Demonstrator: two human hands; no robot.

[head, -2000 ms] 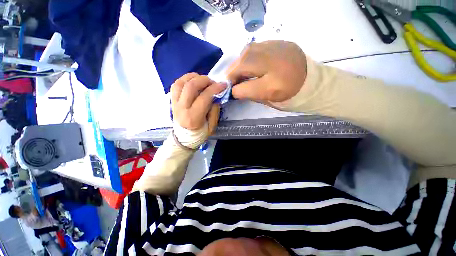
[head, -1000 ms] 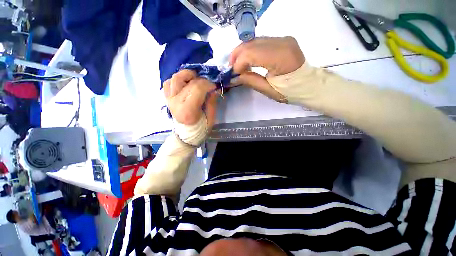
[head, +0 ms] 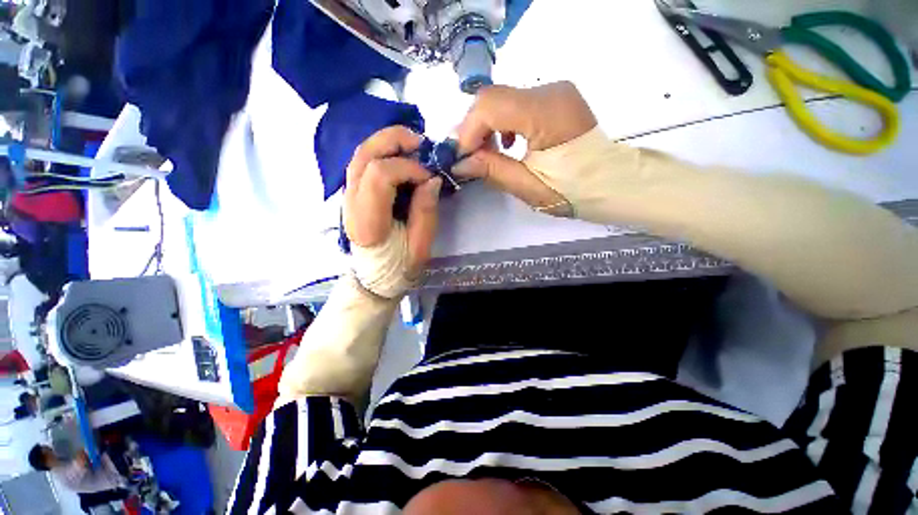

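Note:
A navy fabric piece lies on the white table, its near edge bunched between my hands. My left hand is closed on the bunched navy cloth. My right hand pinches the same cloth at its right end with thumb and forefinger. A fine pale thread sticks out between the fingertips. The fingers hide most of the held edge. The sewing machine head is just beyond my hands, with the grey-blue ribbed cylinder above my right hand.
Shears with yellow and green handles and black thread snips lie at upper right. More navy cloth hangs at upper left. A ruler strip runs along the front edge. A grey unit and a distant person are at left.
The cloth between my hands has changed from a pale fold to bunched navy with a thread showing. My left fingers have shifted their grip. The view has shifted slightly.

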